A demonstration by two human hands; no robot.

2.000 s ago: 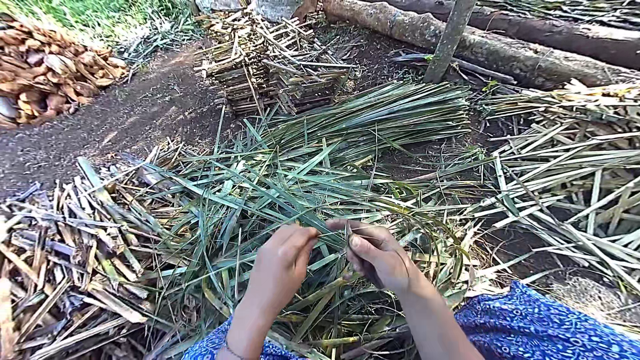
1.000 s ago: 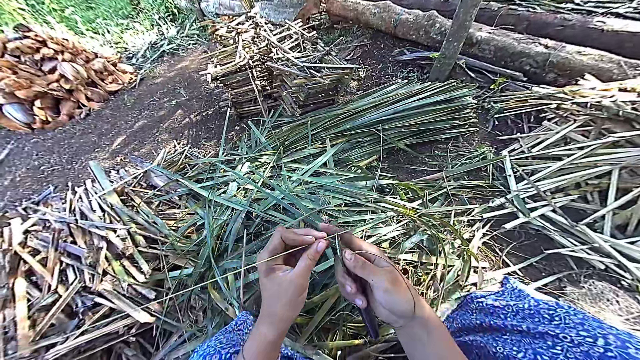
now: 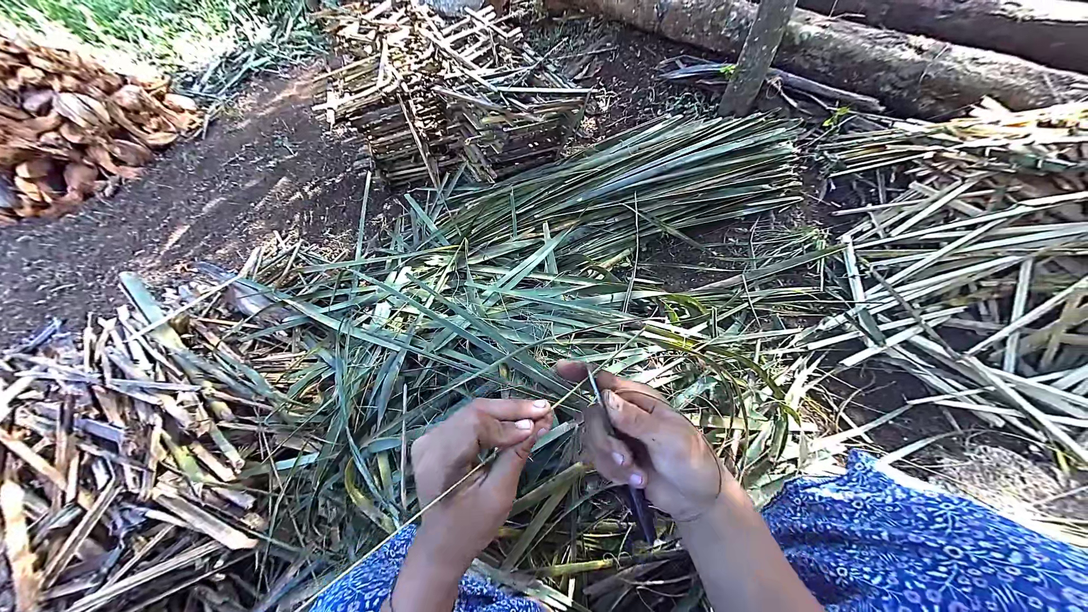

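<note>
My left hand (image 3: pixel 480 459) pinches a thin palm-leaf midrib (image 3: pixel 455 486) between thumb and fingers; its long end trails down to the lower left and its short end points up toward the other hand. My right hand (image 3: pixel 654 442), just to the right, is closed around a knife (image 3: pixel 639 510), whose dark handle shows below the palm and whose thin blade stands up by the thumb. Part of the knife is hidden by the fingers. Under both hands lies a loose heap of green palm leaf strips (image 3: pixel 476 314).
Cut dry stalk pieces (image 3: pixel 110 459) lie at the left. Behind stand a stack of sticks (image 3: pixel 425 93), a bundle of long green leaves (image 3: pixel 646 187) and a wooden post (image 3: pixel 759 55) by logs (image 3: pixel 884 64). Coconut husks (image 3: pixel 85 119) are heaped at far left, pale leaf strips (image 3: pixel 960 280) at right.
One second ago my hands were touching or nearly so; now a small gap shows between them. The midrib's long end, stretched leftward then, now slants down to the lower left.
</note>
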